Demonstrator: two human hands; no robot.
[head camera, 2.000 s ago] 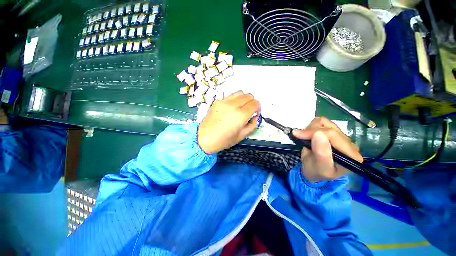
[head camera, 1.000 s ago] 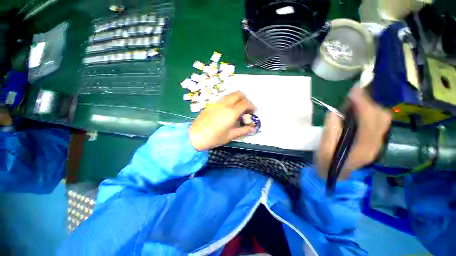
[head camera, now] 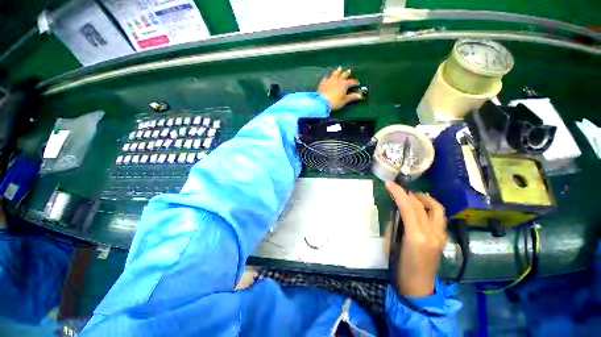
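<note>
My left hand [head camera: 339,89] is stretched to the back of the bench, behind the fan, with a small dark piece [head camera: 363,92] at its fingertips. My right hand [head camera: 420,238] grips the black soldering iron [head camera: 395,240]. The iron points away from me, and its front end is in the round cream tip cleaner pot [head camera: 385,174], over the silvery granules. The white work sheet [head camera: 343,208] lies between my arms, with a thin dark curved strand on it. My left sleeve hides the area of the loose cell pile.
A fume fan [head camera: 335,156] stands behind the sheet. The blue and yellow soldering station [head camera: 471,174] and a stacked cream tub [head camera: 455,89] are at right. A blister tray [head camera: 168,143] of white cells and a plastic bag [head camera: 74,141] are at left. Another small dark piece [head camera: 274,91] sits at the back.
My left hand has moved from the sheet to the back of the bench. My right hand has brought the iron to the cleaner pot. The view has shifted towards the back of the bench.
</note>
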